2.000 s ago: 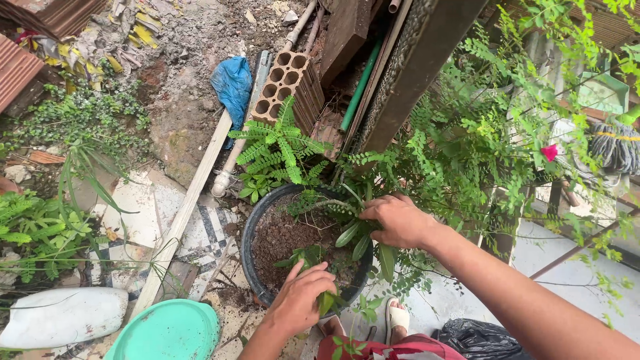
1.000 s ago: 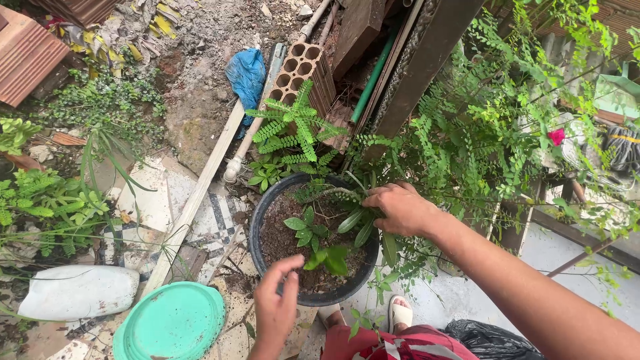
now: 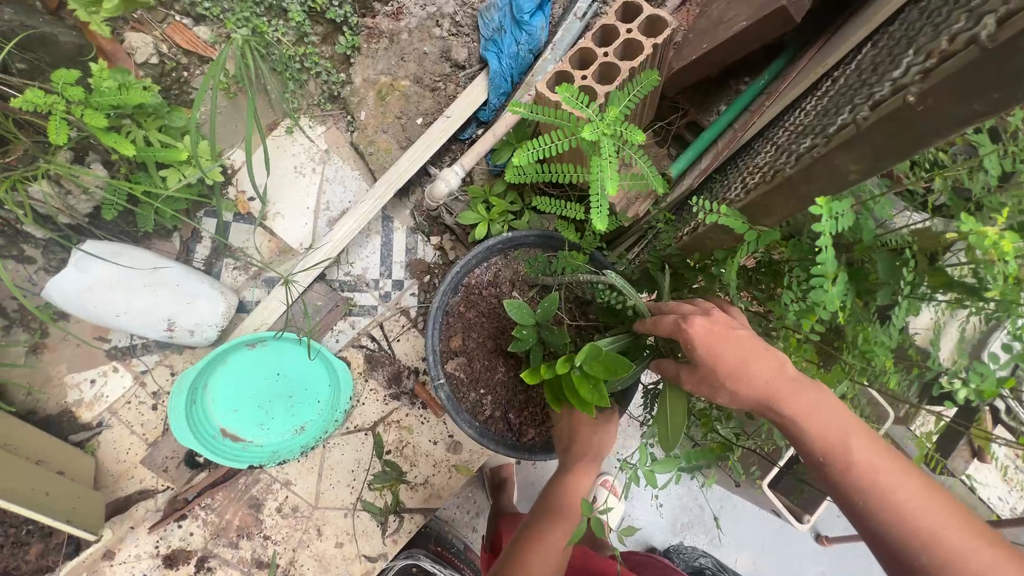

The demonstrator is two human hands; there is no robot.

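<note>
A round black plastic pot (image 3: pixel 438 344) with brown soil (image 3: pixel 490 356) stands below the middle of the view. My right hand (image 3: pixel 712 352) is at the pot's right side, fingers around the stem and long leaves of a plant (image 3: pixel 628 292) that leans over the rim. My left hand (image 3: pixel 588 432) reaches in over the near rim; bright green leaves (image 3: pixel 588 372) cover its fingers, so its grip is hidden. A small dark-leaved plant (image 3: pixel 534 326) grows from the soil just left of those leaves.
Left of the pot lie a turquoise plastic lid (image 3: pixel 260 400), a white plastic container (image 3: pixel 140 292) and a long wooden strip (image 3: pixel 368 212). Behind it are a hollow clay brick (image 3: pixel 616 52), blue plastic (image 3: pixel 512 48) and a green pipe (image 3: pixel 732 112). Leafy branches (image 3: pixel 808 280) crowd the right.
My left hand, raised over the near rim with fingers apart a second ago, has moved down into the pot behind the bright green leaves. My right hand stays by the long-leaved plant.
</note>
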